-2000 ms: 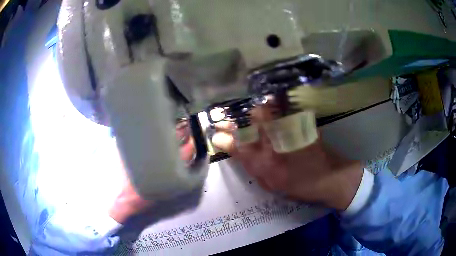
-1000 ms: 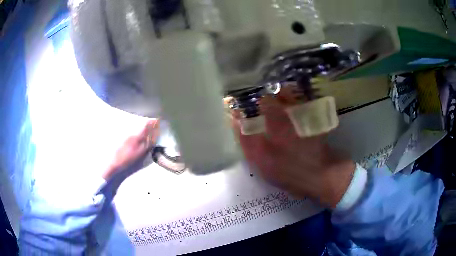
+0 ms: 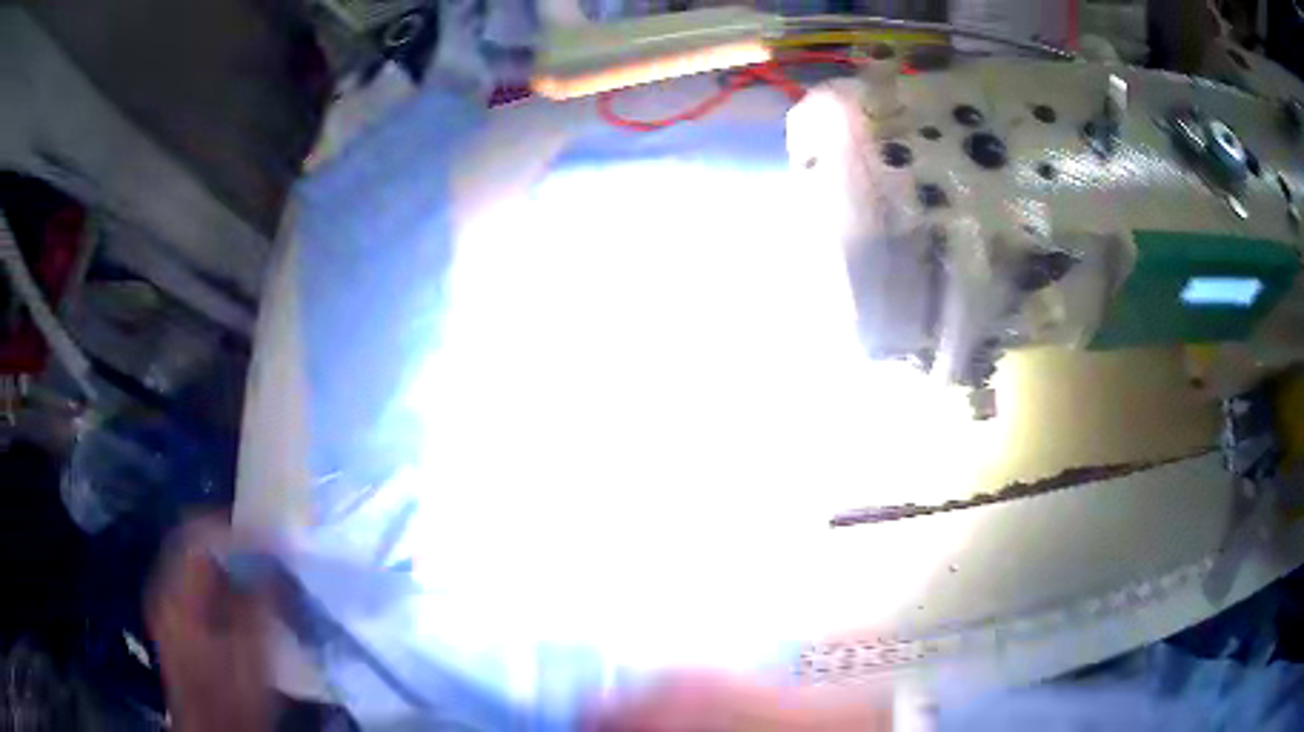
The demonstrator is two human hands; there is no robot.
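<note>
Light blue fabric lies over the left side of the table, its middle washed out white by glare. My left hand, blurred at the lower left, is closed around an edge of light blue cloth at the table's left edge. My right hand is low at the bottom edge, cut off and blurred, beside the cloth; its fingers and any grip cannot be made out. The sewing machine head stands at the upper right, with its needle area in bright light, away from both hands.
A green control panel with a lit display is on the machine. An orange-red cord curls behind the table beside a glowing lamp bar. Printed ruler marks run along the front edge. Dark clutter lies left of the table.
The view has swung left and back from the machine head. Both hands have left the needle area; my left hand is now at the table's left edge, my right at the bottom edge.
</note>
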